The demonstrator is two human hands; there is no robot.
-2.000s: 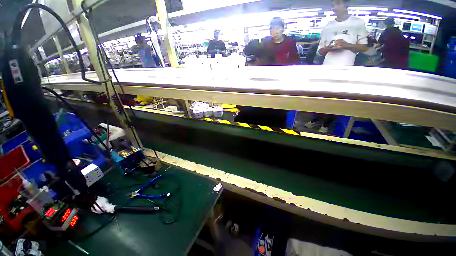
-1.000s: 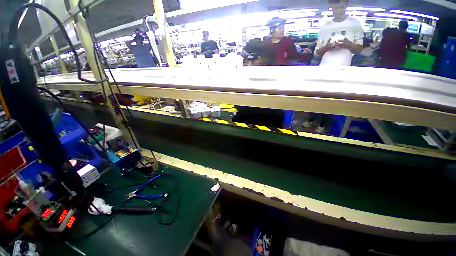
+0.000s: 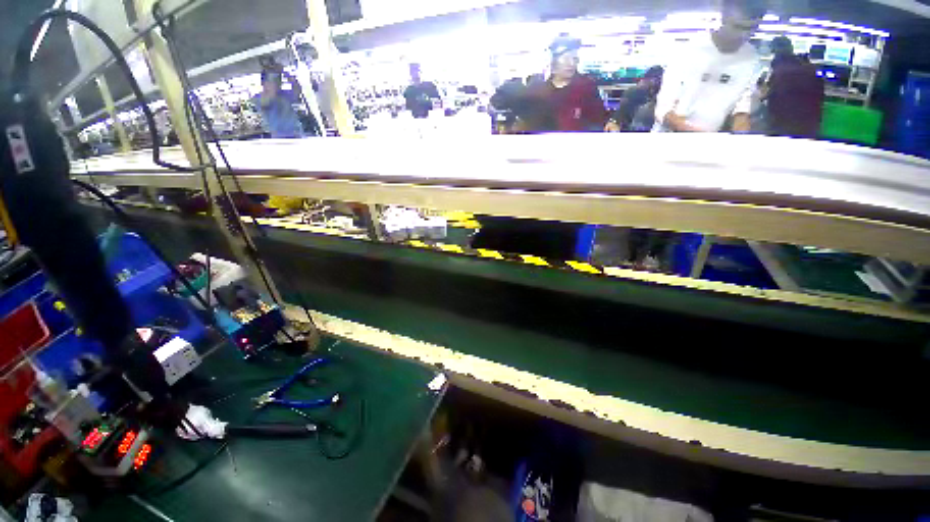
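Observation:
Neither of my hands is in the picture. Blue-handled pliers (image 3: 298, 395) lie open on the green-topped bench (image 3: 296, 474). Below them lies a black-handled tool (image 3: 267, 430) with a bulky white front end, perhaps a soldering iron; a thin dark cable curls near it. A panel meter (image 3: 127, 445) with glowing red digits stands at the left. A white socket block (image 3: 176, 360) stands behind it. A slim grey rod (image 3: 153, 508) lies at the bottom edge, partly cut off.
A thick black hose (image 3: 66, 245) hangs at the left before blue and red bins (image 3: 22, 331). A blue-black box (image 3: 255, 331) stands by the post. The dark green conveyor (image 3: 571, 347) runs beyond the bench, with a white shelf (image 3: 530, 158) above. Several people stand behind. A blue crate (image 3: 533, 491) is below.
The view has shifted slightly, so the bench things sit a little further left. The person in the white shirt has turned and lowered their hands. The bench tools look unmoved.

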